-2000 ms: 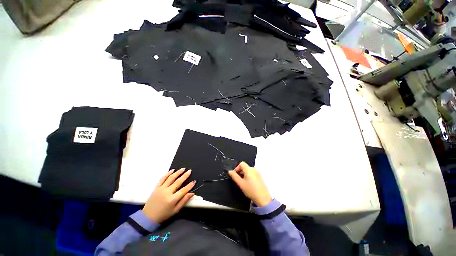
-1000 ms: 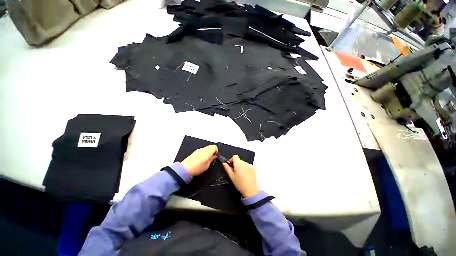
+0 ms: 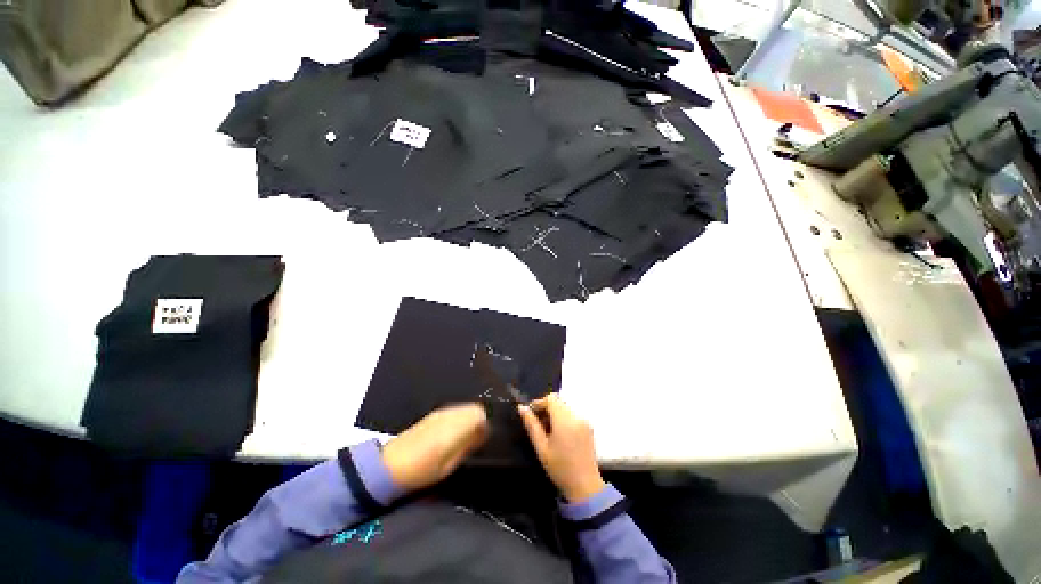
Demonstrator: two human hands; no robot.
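A black fabric panel (image 3: 428,359) lies flat near the table's front edge, with pale stitching or thread ends near its middle right. My left hand (image 3: 440,443) is blurred at its lower edge, fingers closed on a bunched part of the panel. My right hand (image 3: 562,443) is beside it at the lower right; a small dark tool, looking like thread snips (image 3: 516,394), shows at its fingertips. A neat black stack (image 3: 183,376) with a white label (image 3: 178,316) on top is at the left.
A wide ragged pile of black panels (image 3: 457,148) with loose threads covers the far side. Dark strips (image 3: 514,34) lie behind it. A brownish bag (image 3: 80,46) stands far left. A pale sewing machine (image 3: 913,160) is at right. Blue plastic (image 3: 171,513) shows below the table.
My left hand first went in to meet my right hand over the panel, then came down to its front edge. My right hand has also moved lower. The view has shifted slightly.
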